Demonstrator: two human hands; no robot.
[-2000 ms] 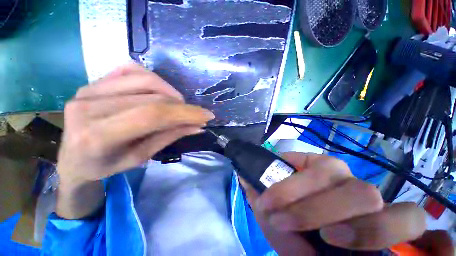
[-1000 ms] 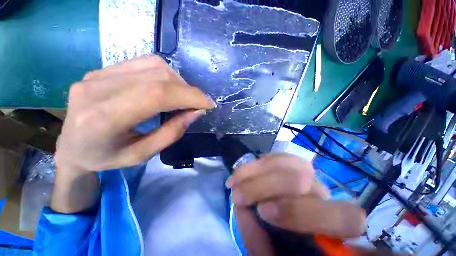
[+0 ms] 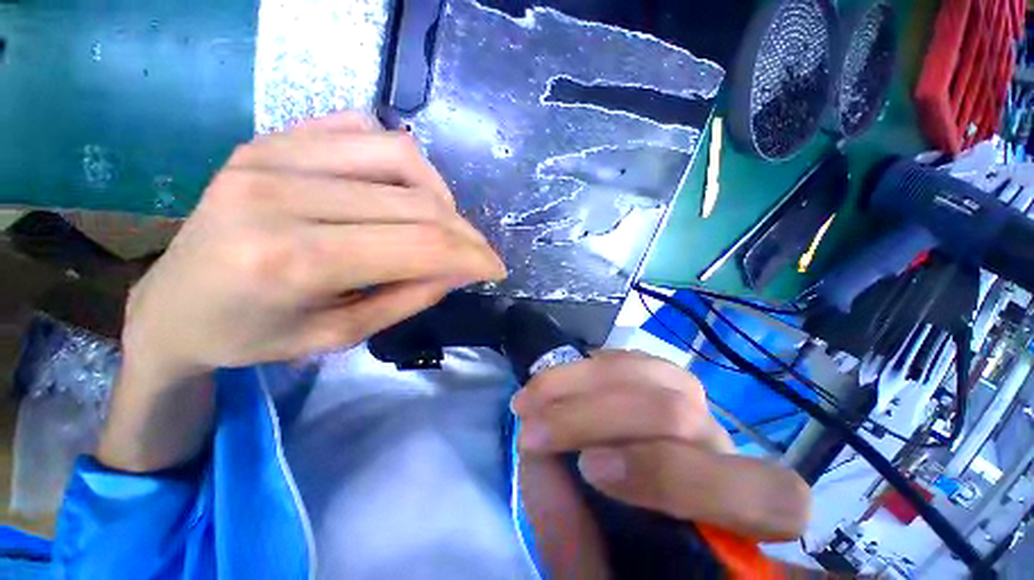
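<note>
A black housing [image 3: 414, 68] lies in front of me, with a dark film-covered panel [image 3: 488, 136] on it showing cloudy whitish patches. My right hand [image 3: 669, 442] holds the electric screwdriver [image 3: 533, 334], black with an orange back, its nose at the housing's near edge. The bit's tip cannot be made out. My left hand [image 3: 329, 238] is over the housing's near left part, thumb and fingertips pinched together. Whether something tiny is between the fingertips cannot be told.
A silvery-white sheet [image 3: 312, 68] lies left of the housing. Right are two round screw dishes [image 3: 782, 85], a cream strip [image 3: 712, 170], a dark smartphone [image 3: 794, 227], a thin rod [image 3: 743, 252], a yellow-handled tool [image 3: 815, 244], a blue-black heat gun [image 3: 952, 210], a red rack [image 3: 969, 74] and cables [image 3: 794, 391].
The screwdriver has swung steeper, its nose now at the housing's near edge, away from the left fingertips. The left hand stays pinched. The view has shifted, so the housing appears further right.
</note>
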